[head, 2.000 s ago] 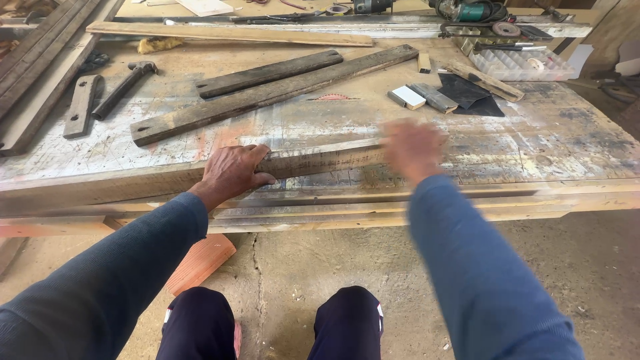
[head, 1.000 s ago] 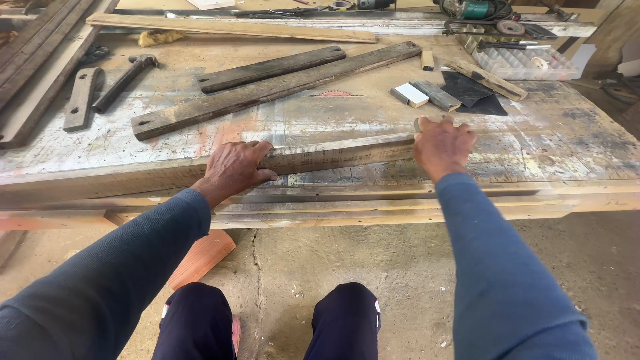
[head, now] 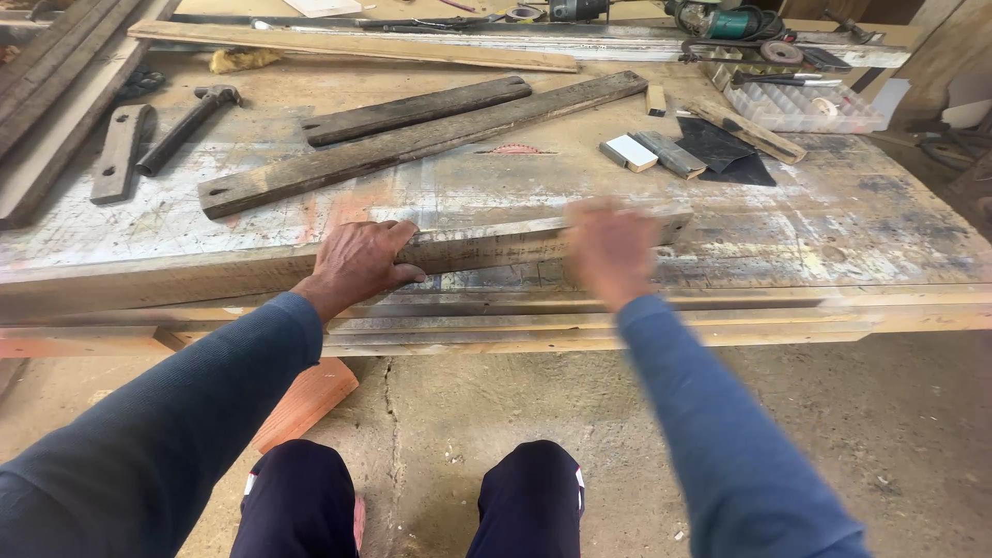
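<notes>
A long wooden board (head: 496, 246) lies on its side along the front edge of the workbench (head: 821, 225), its right end showing a small hole. My left hand (head: 360, 260) grips the board near the middle, with fingers over the top and the thumb on the near face. Farther right, my right hand (head: 611, 252) is motion-blurred on or just over the board's top edge; whether something is under its palm is hidden. Behind the board rest a long weathered plank (head: 418, 147) and a shorter one (head: 418, 111).
A hammer (head: 190, 128) and a short drilled wood piece (head: 120, 155) lie at left. A red saw blade (head: 517, 149) pokes through the bench top. Sanding blocks (head: 632, 153), black sheets (head: 725, 151), a plastic compartment box (head: 806, 108) and an angle grinder (head: 725, 23) stand at right.
My right hand has moved left along the board from its right end, where it was one second ago, uncovering that end. My left hand has kept its place on the board.
</notes>
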